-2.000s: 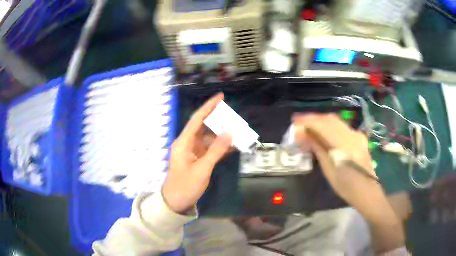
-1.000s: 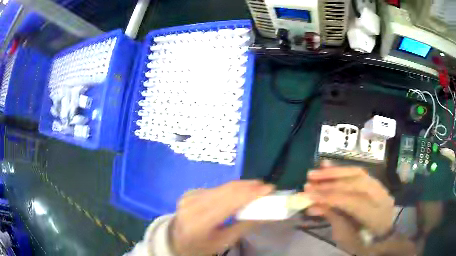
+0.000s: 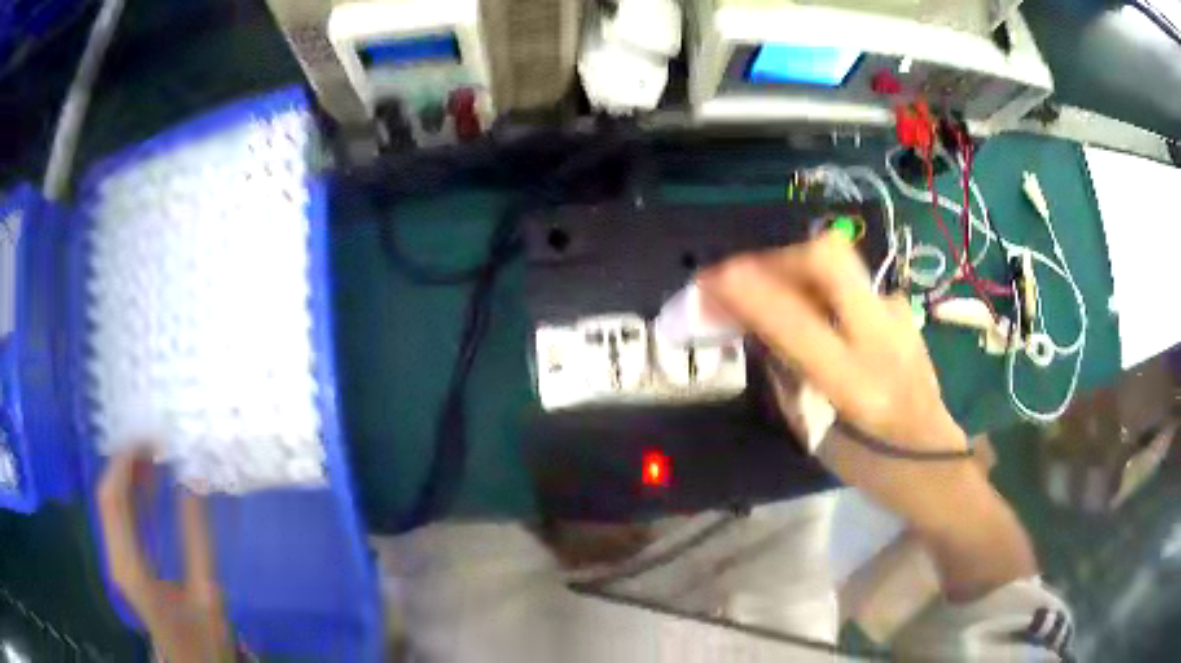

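My right hand [image 3: 842, 337] has its fingers on a white adapter [image 3: 686, 324] at the right part of the white socket outlet [image 3: 589, 363]. The hand is partly blurred and the adapter's pins are hidden. The socket sits on the black fixture box [image 3: 583, 460], which shows a glowing red light. My left hand [image 3: 162, 557] is blurred at the front left of the blue tray [image 3: 343, 479], by the lower edge of the dense white adapter rows [image 3: 207, 298]. Whether it holds an adapter cannot be made out.
A beige instrument [image 3: 415, 65] with a small display stands at the rear. A cream instrument [image 3: 881, 65] with a blue screen stands rear right, with red leads. White cables [image 3: 1056, 311] lie at right. Black cords [image 3: 473, 350] run left of the box. A second blue tray [image 3: 20, 337] is far left.
The view has swung right since one second ago. My hands, then together in front around a white adapter, are now apart: left at the tray, right at the socket. The red light now shows.
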